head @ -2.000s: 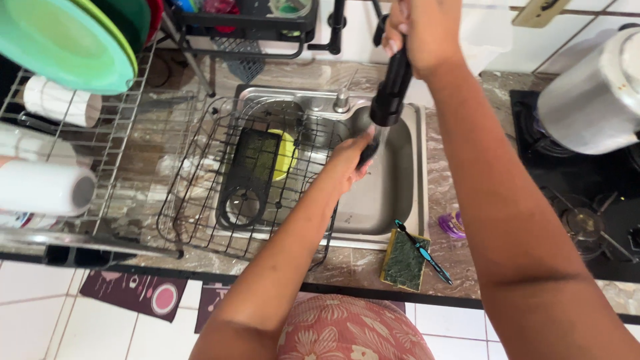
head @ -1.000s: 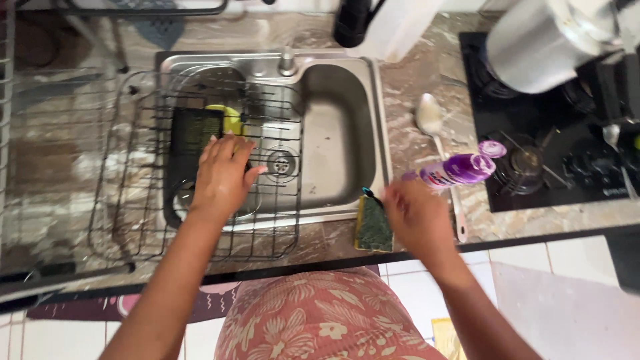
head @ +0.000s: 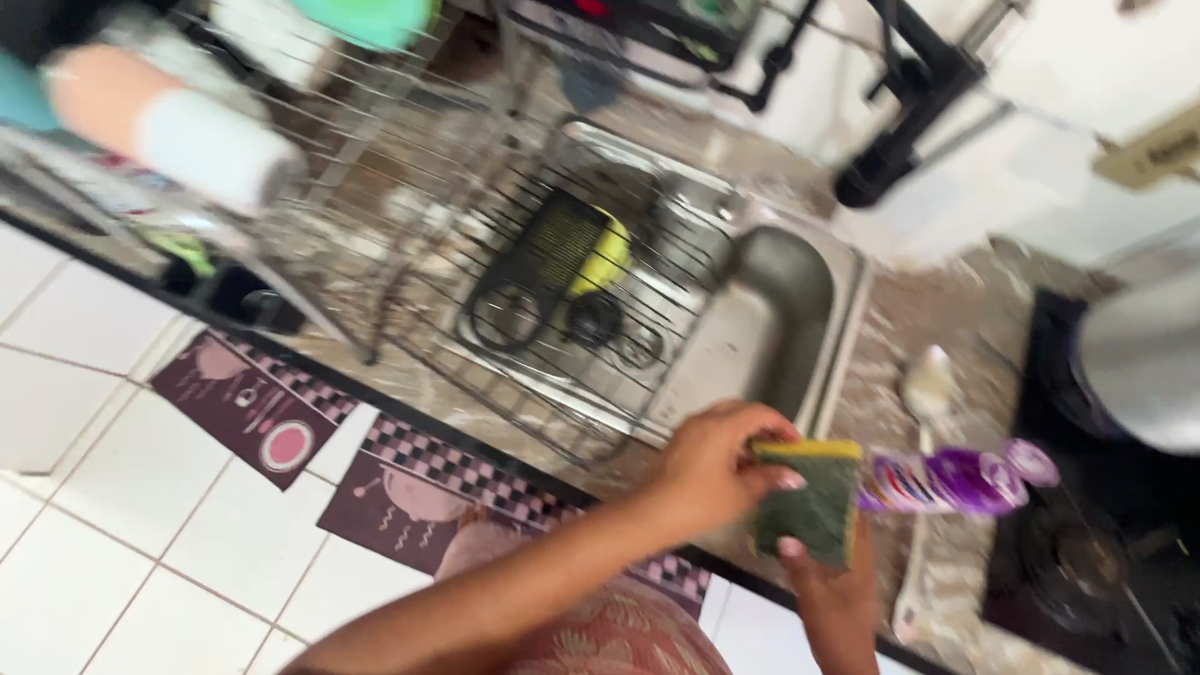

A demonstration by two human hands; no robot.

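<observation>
My left hand (head: 727,469) grips the upper left edge of a green and yellow scrubbing sponge (head: 808,497) above the counter's front edge. My right hand (head: 830,581) is at the sponge's lower side, its thumb on the green face and its other fingers hidden behind. A purple bottle (head: 947,480) with its flip cap up lies just right of the sponge; its left end is hidden. Beyond my hands, a black wire rack (head: 562,384) lies across the left part of the steel sink (head: 858,291), over or around a black grater (head: 544,272) and a yellow-green item (head: 605,251).
A long-handled spoon (head: 928,384) lies between the sink and the black stove (head: 1050,553), which bears a large metal pot (head: 1148,356). The black faucet (head: 905,141) hangs over the sink's back. A wire dish rack (head: 323,309) with dishes stands at left.
The sponge, on the counter by the sink one second ago, is now up between both my hands. My left hand has left the wire rack and moved right. The view has turned.
</observation>
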